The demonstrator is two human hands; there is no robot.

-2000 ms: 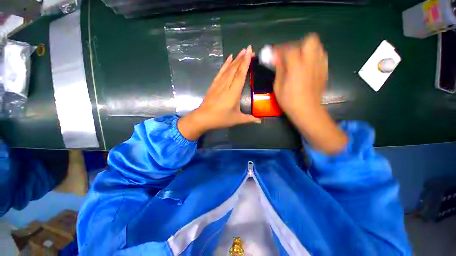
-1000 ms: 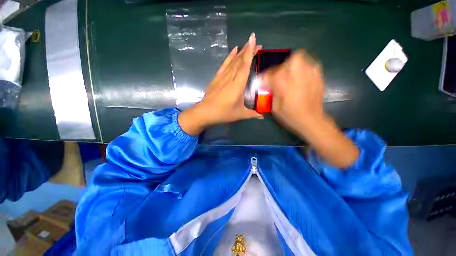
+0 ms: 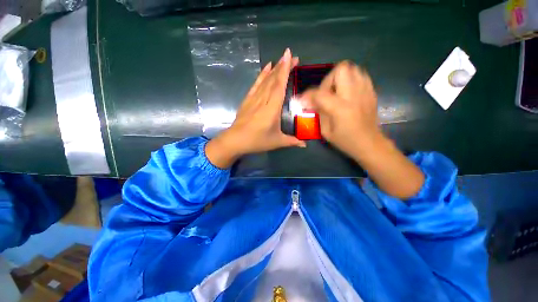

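Observation:
A red handheld device with a glossy black screen above and a bright red-orange lower part lies on the dark green mat. My left hand lies along its left side, fingers spread, with the thumb near its lower edge. My right hand is blurred over the device's right part and hides some of the screen. Its fingertips are at a small white, blurred wiping pad at the lower left of the screen. A clear film sheet lies left of my left hand.
A white card with a round pale wad lies at the right. A squarish pale bottle and a dark smartphone are at the far right. A silver-white tape strip crosses the mat at left, beside a bagged white item. A neighbour's arm shows lower left.
My right hand and the white pad have moved down from the top of the screen to its lower left. My left hand stays beside the device. The view has shifted slightly.

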